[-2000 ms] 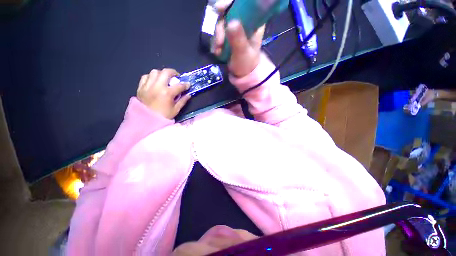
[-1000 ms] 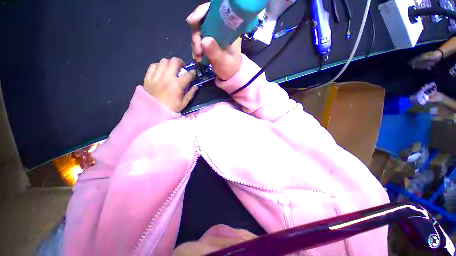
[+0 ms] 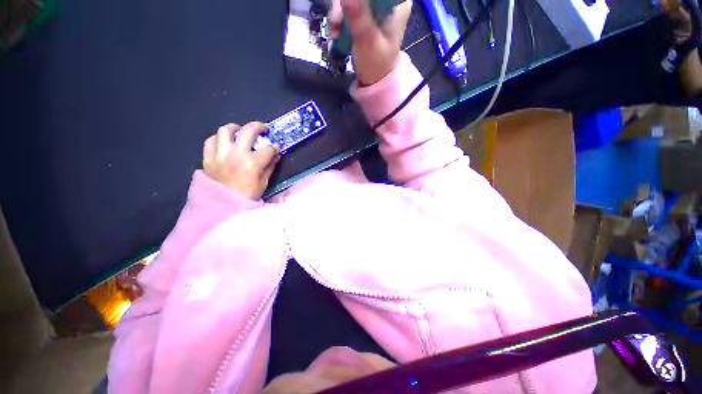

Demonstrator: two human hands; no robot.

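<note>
A device unit with a circuit board in a white frame point(image 3: 296, 127) lies on the black bench near its front edge. My left hand point(image 3: 237, 158) holds its left end, fingers over the round head. My right hand point(image 3: 373, 38) is at the top of the view, cut off by the edge and partly blurred, gripping the dark teal electric screwdriver point(image 3: 356, 35). The tool's tip is beside a white-and-black screw feeder point(image 3: 304, 38); whether it touches cannot be told.
A blue-handled tool point(image 3: 448, 38) and cables lie right of my right hand. A white power box point(image 3: 577, 19) stands at the bench's right. A cardboard box point(image 3: 533, 165) is below the bench edge. Another person's hand point(image 3: 679, 23) shows at the upper right.
The screwdriver has moved up and away from the device unit to the screw feeder, with my right hand. The unit's board is uncovered again. My left hand still holds it.
</note>
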